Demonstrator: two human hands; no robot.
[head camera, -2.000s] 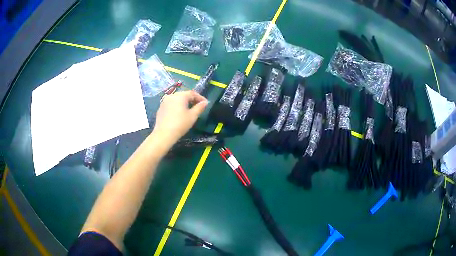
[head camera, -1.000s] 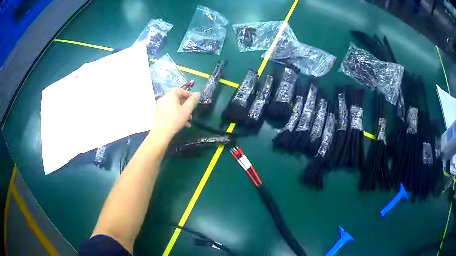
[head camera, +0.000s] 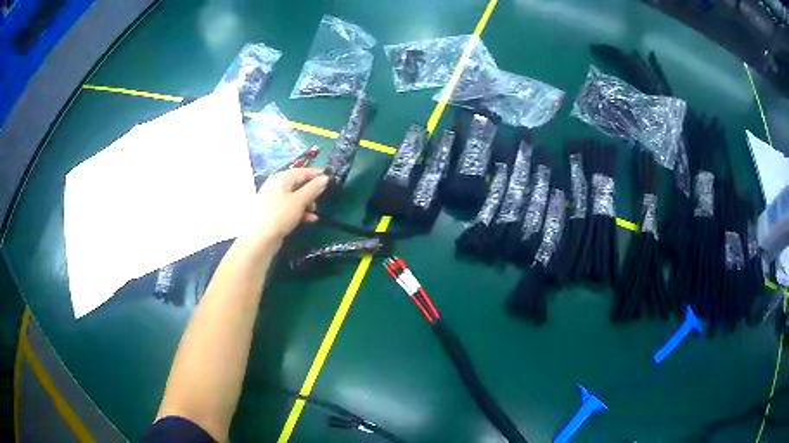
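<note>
My left hand (head camera: 284, 201) reaches in from the bottom left, thumb and fingers close together. Its fingertips are at the lower end of a film-wrapped black bundle (head camera: 349, 138); whether they grip it cannot be told. Red lead tips (head camera: 304, 158) show just above the hand, partly hidden. Another wrapped bundle (head camera: 337, 251) lies crosswise to the right of the wrist. A black sleeved harness (head camera: 467, 372) with red leads (head camera: 413, 292) and a white marker lies at front centre. My right hand is out of view.
A large white sheet (head camera: 160, 199) lies left, over dark bundles. Clear bags (head camera: 336, 65) lie along the back. Wrapped sleeve bundles (head camera: 603, 195) fill the right. Two blue plastic tools (head camera: 581, 414) and thin black leads (head camera: 355, 424) lie near the front edge.
My left hand has drawn back left from over the upright bundle's lower part to beside its lower end. More of that bundle shows. The view has shifted slightly.
</note>
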